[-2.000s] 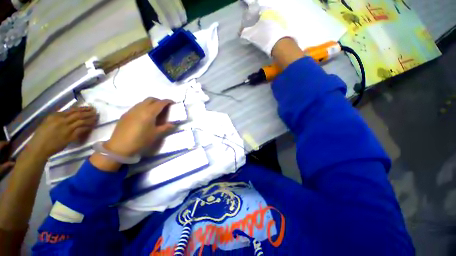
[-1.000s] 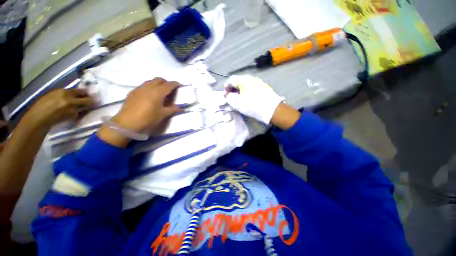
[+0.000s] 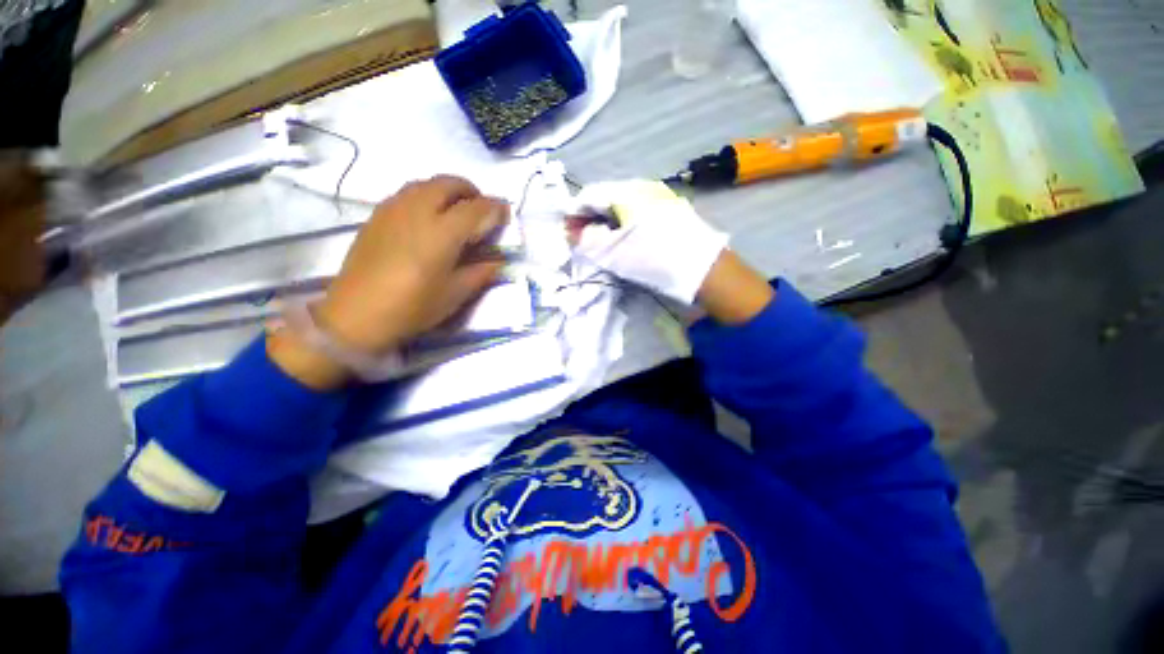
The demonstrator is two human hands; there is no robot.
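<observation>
Several long silver-white light fixture bars [image 3: 475,383] lie side by side on a white cloth [image 3: 406,463]. My bare left hand [image 3: 415,275] rests over the right end of one bar, with thumb and fingers around that end. My right hand [image 3: 649,240], in a white glove with partly bare fingertips, is at the same bar end, its fingers pinched on a small white end cap [image 3: 549,228]. The exact contact is blurred. Thin dark lead wires curl beside the bar ends. The orange electric screwdriver [image 3: 817,146] lies on the bench beyond my right hand.
A blue screw box [image 3: 513,79] stands behind the bars. A white sheet [image 3: 836,58] and a yellow-green printed sheet [image 3: 1021,115] lie at the upper right. A beige slab [image 3: 243,51] is at the upper left. Another person's blurred hand [image 3: 23,230] is at the far left.
My right hand has come from beside the screwdriver to the bar end. My left hand stays at the bars. The other person's hand has moved left, away from the bars. The view has shifted slightly.
</observation>
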